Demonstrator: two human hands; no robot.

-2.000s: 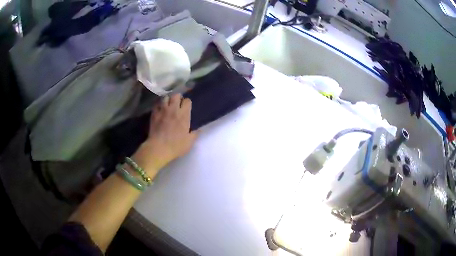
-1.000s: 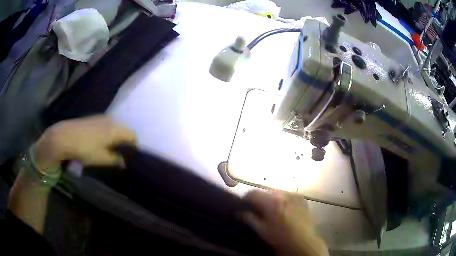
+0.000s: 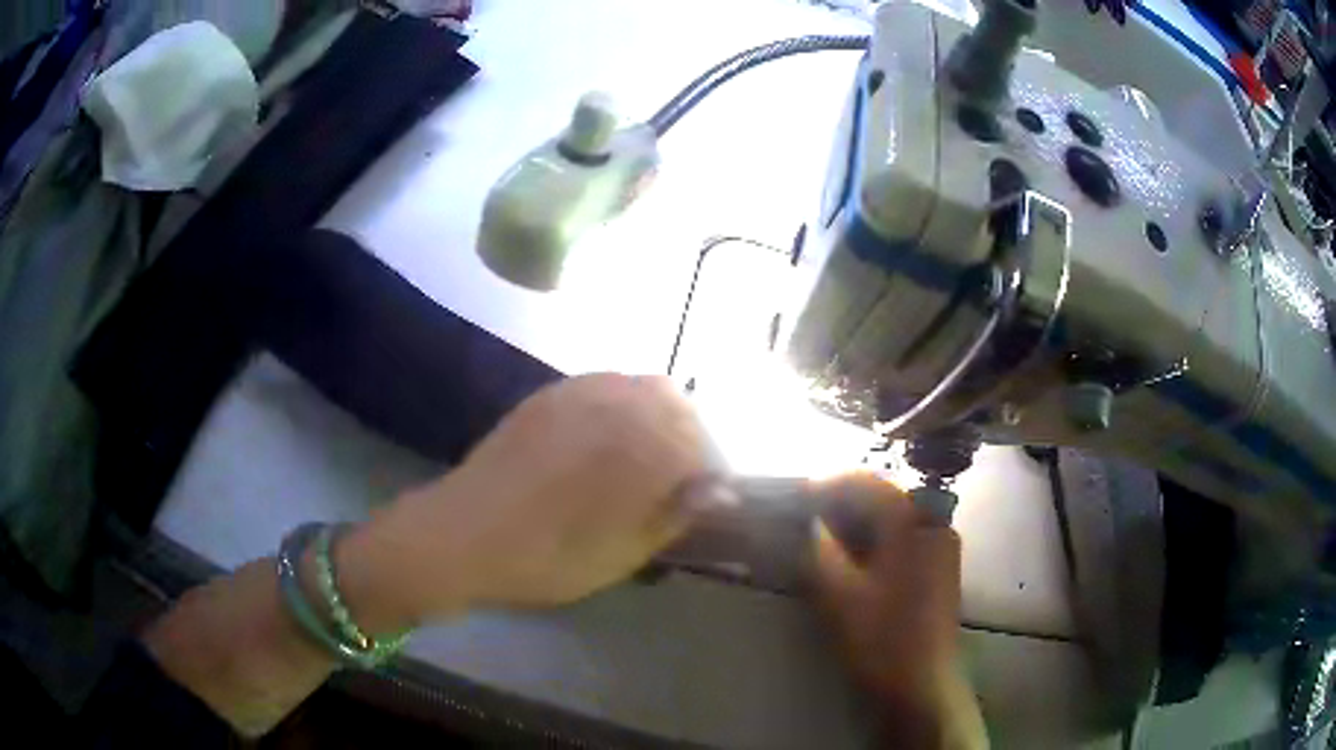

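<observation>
A dark fabric strip (image 3: 425,352) lies across the table from the stack of cut pieces to the front of the needle area. My left hand (image 3: 586,484), with bracelets at the wrist, is closed on the strip near its right end. My right hand (image 3: 887,586), somewhat blurred, pinches the strip's end just in front of the presser foot. The sewing machine (image 3: 938,249) stands over the glaring needle plate (image 3: 1011,564). Glare hides the needle and whether the strip lies under the foot.
The stack of black cut pieces (image 3: 191,279) lies at left, beside grey garment parts (image 3: 59,322) with a white cloth piece (image 3: 173,106) on top. A lamp (image 3: 564,205) stands left of the machine head. Sewn pieces (image 3: 1106,586) hang right of the needle.
The strip has moved from the table's front edge up onto the table, its end now by the needle area. Both hands have come close together there. The view has shifted toward the machine.
</observation>
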